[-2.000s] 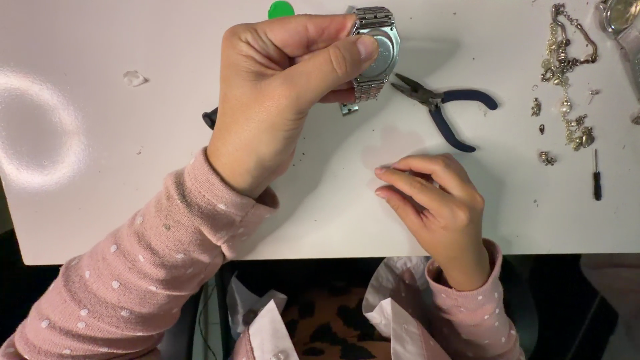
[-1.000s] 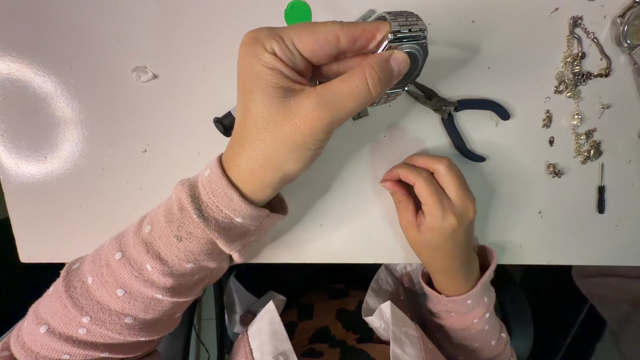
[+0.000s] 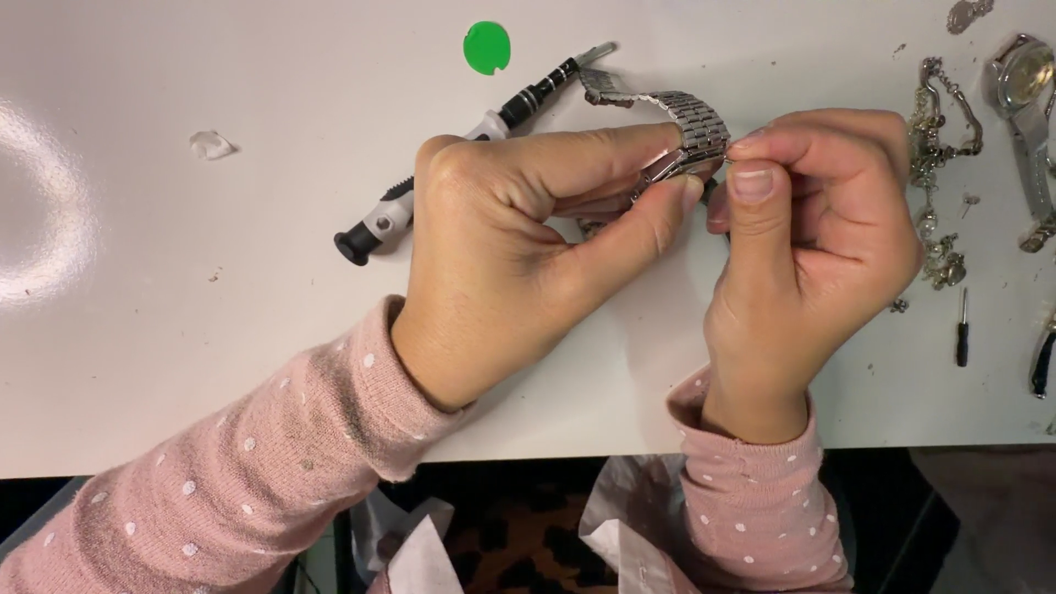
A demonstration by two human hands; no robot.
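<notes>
My left hand [image 3: 528, 239] pinches a metal-link wristwatch between thumb and forefinger, just above the white tabletop. The watch's silver band [image 3: 693, 124] arches up and away, its far end near a screwdriver's tip; the watch case is mostly hidden by my fingers. My right hand [image 3: 808, 223] is at the right side of the band, thumb and forefinger pinched close at its edge. A tiny thin piece seems to show between those fingertips, too small to name. Partly behind my left hand lies a black and grey screwdriver [image 3: 492, 125].
A green disc [image 3: 487, 48] lies at the back, a crumpled clear scrap [image 3: 211, 145] at the left. To the right are chain jewellery [image 3: 928, 181], a small black-handled screwdriver [image 3: 963, 330] and another wristwatch [image 3: 1023, 78]. The table's front edge runs below my wrists.
My right hand has moved up to the watch band, its fingertips now pinched there. The watch has been turned in my left hand, from case back showing to band arched. The pliers are now hidden.
</notes>
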